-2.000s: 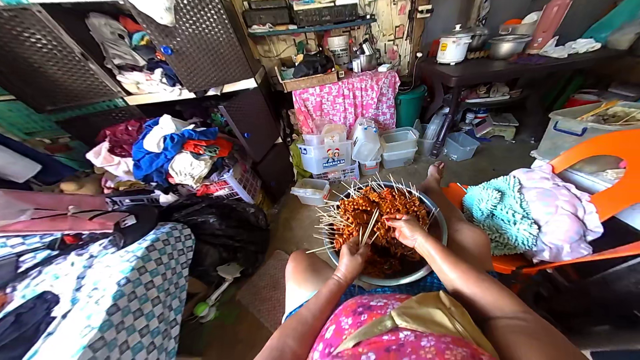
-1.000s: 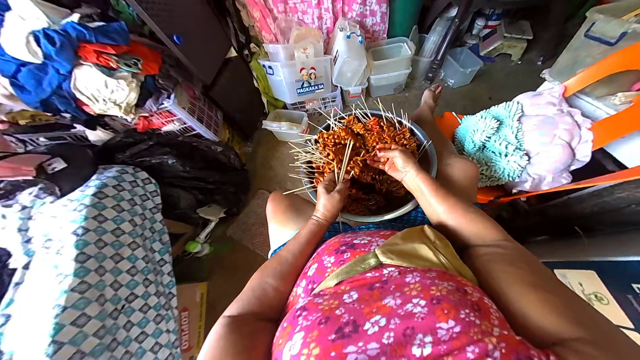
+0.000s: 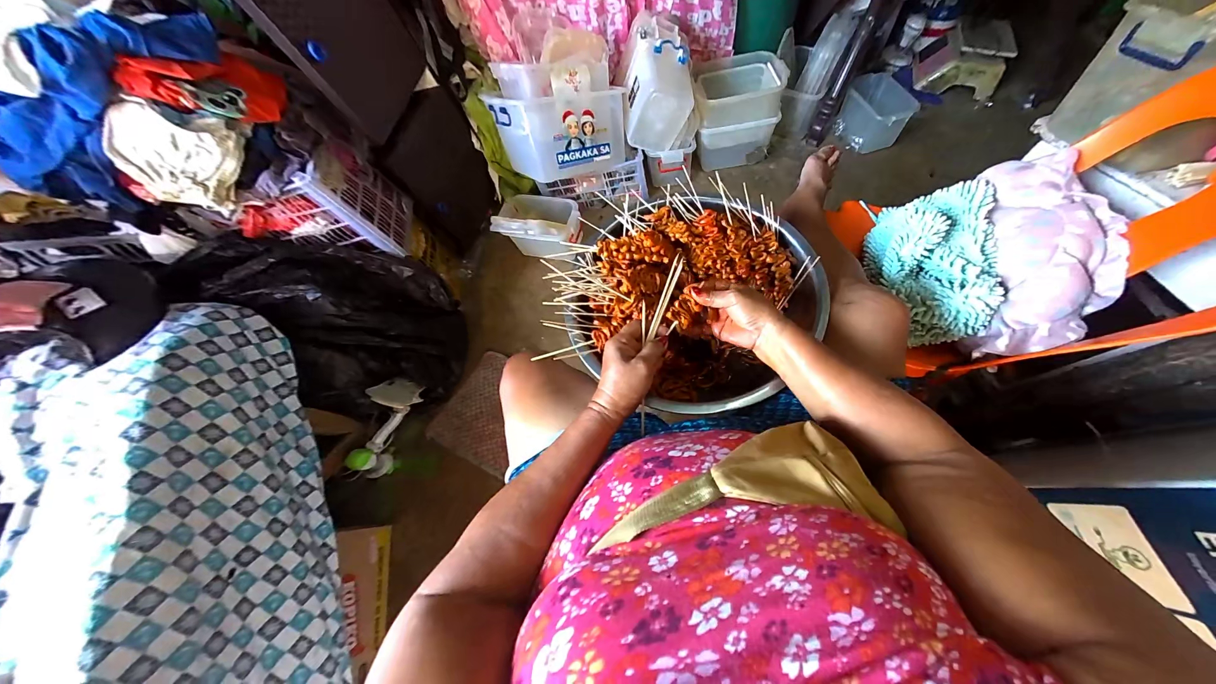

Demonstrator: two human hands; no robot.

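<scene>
Between my legs sits a round metal basin (image 3: 815, 328) with skewered, sauce-coated meat pieces (image 3: 655, 261) piled around its back and sides, the bare stick ends pointing outward over the rim. My left hand (image 3: 631, 366) is closed around several thin wooden skewers (image 3: 668, 294) at the near left part of the basin. To its right, my right hand (image 3: 736, 312) has its fingertips pinched on a reddish piece of meat (image 3: 695, 302) close to the skewers. Loose meat in dark sauce (image 3: 698, 370) lies low in the basin, below my hands.
Plastic containers (image 3: 560, 133) stand beyond the basin, with a small lidded tub (image 3: 537, 223) nearer. A black plastic bag (image 3: 323, 304) and a checkered cloth (image 3: 190, 475) are at left. An orange chair (image 3: 1154, 247) at right holds a teal shaggy cloth (image 3: 936, 261) and a ruffled pillow (image 3: 1054, 247).
The view has tilted downward. My left hand keeps its hold on the skewers, and my right hand stays beside it over the basin.
</scene>
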